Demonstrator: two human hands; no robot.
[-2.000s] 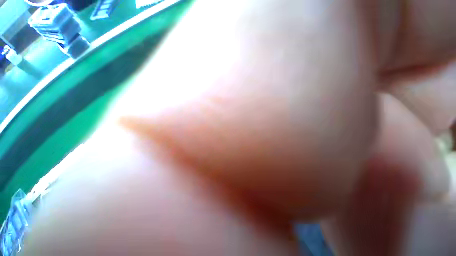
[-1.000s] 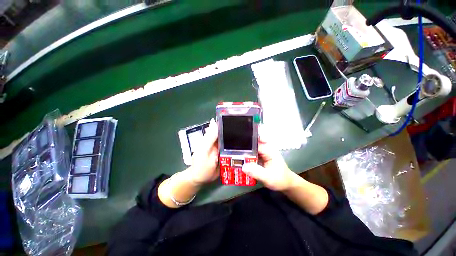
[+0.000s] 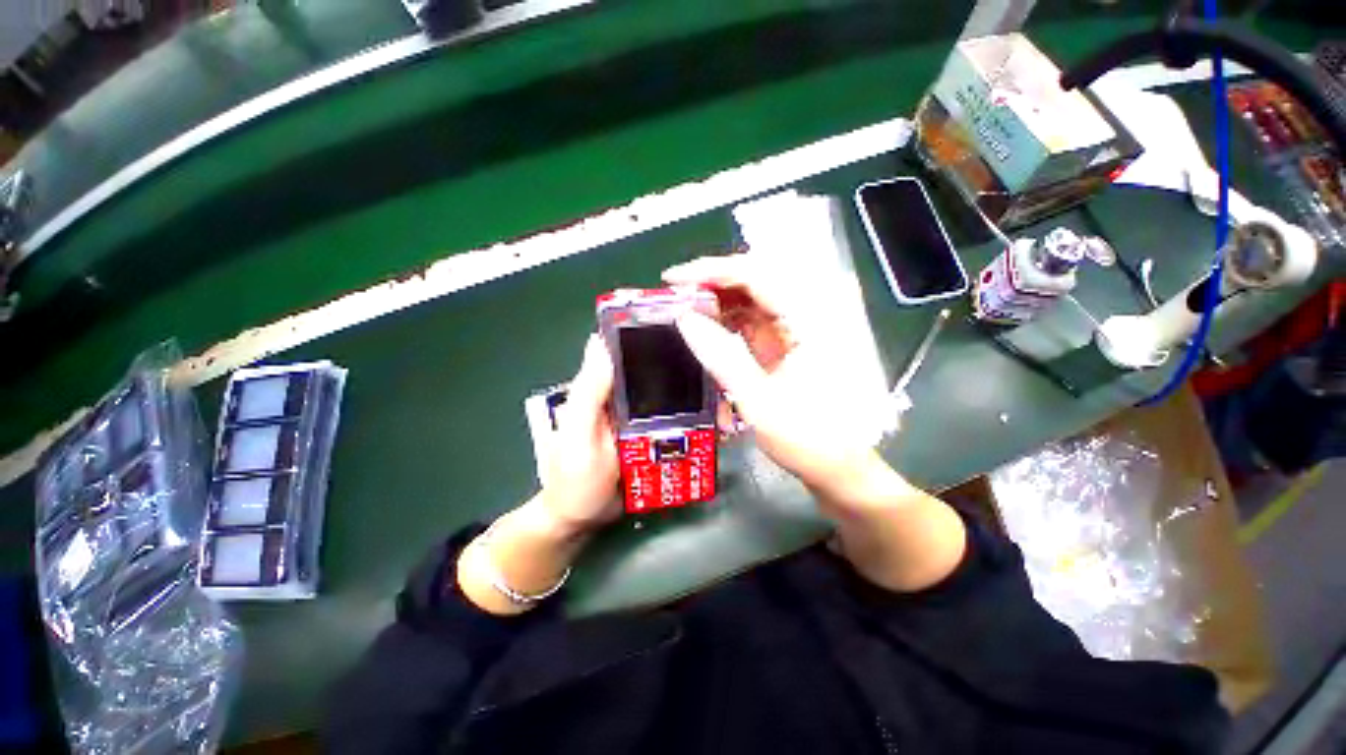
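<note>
A keypad phone (image 3: 663, 387) with red number keys and a dark screen is held upright, facing me, above the bench. My left hand (image 3: 579, 456) grips its left side. My right hand (image 3: 775, 395) is at its upper right, with the thumb and fingers on the top edge and the corner beside the screen. A pale tray piece (image 3: 545, 423) with a black border lies on the bench, mostly hidden behind my left hand.
At left are a lens blister tray (image 3: 254, 479) and a crinkled plastic bag (image 3: 133, 546). A white sheet stack (image 3: 821, 280), smartphone (image 3: 911, 239), tweezers (image 3: 923, 351), white bottle (image 3: 1024, 277) and small box (image 3: 1019, 118) are at right. A waste carton (image 3: 1215, 556) stands beside the bench.
The phone and my left hand have moved slightly left and the phone is a little higher. My right hand has moved from the phone's keys up to its top right corner.
</note>
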